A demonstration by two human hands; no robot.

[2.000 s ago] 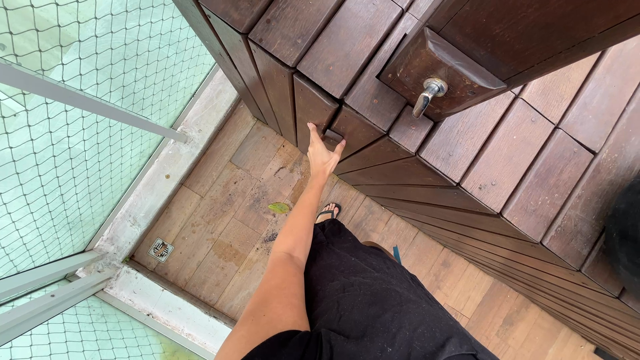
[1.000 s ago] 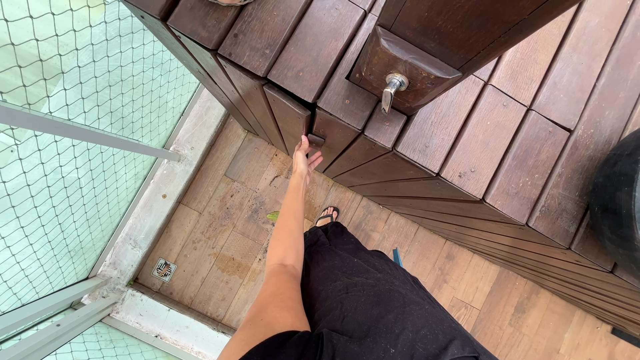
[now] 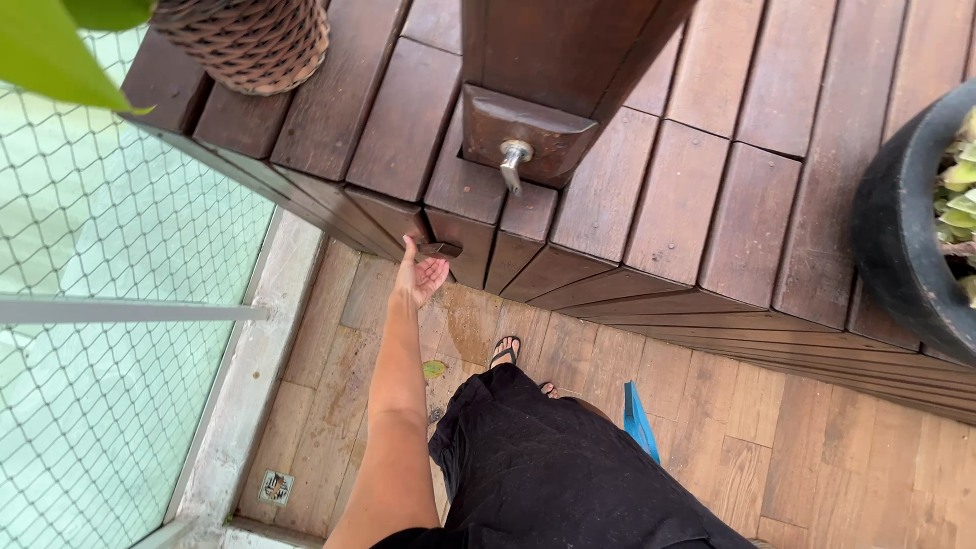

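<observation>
My left hand (image 3: 418, 278) reaches to the side of the dark wooden deck bench, its thumb up against the panel and its fingers curled just under a small wooden latch block (image 3: 440, 249). Whether the fingers grip the block cannot be told. The block lies across the edge of a panel door (image 3: 385, 221) in the slatted side. Above and to the right, a metal tap (image 3: 514, 162) sticks out from the base of a wooden post (image 3: 564, 46). My right hand does not show.
A woven basket planter (image 3: 252, 46) stands at the upper left, a black plant pot (image 3: 900, 221) at the right edge. Netting (image 3: 99, 229) and a white ledge (image 3: 244, 358) border the left. A blue object (image 3: 639, 423) and a floor drain (image 3: 275, 488) are on the wood-look floor.
The view has shifted, bringing the basket planter and more of the black pot into sight. My left hand stays by the latch block, its fingers now lower, below the block.
</observation>
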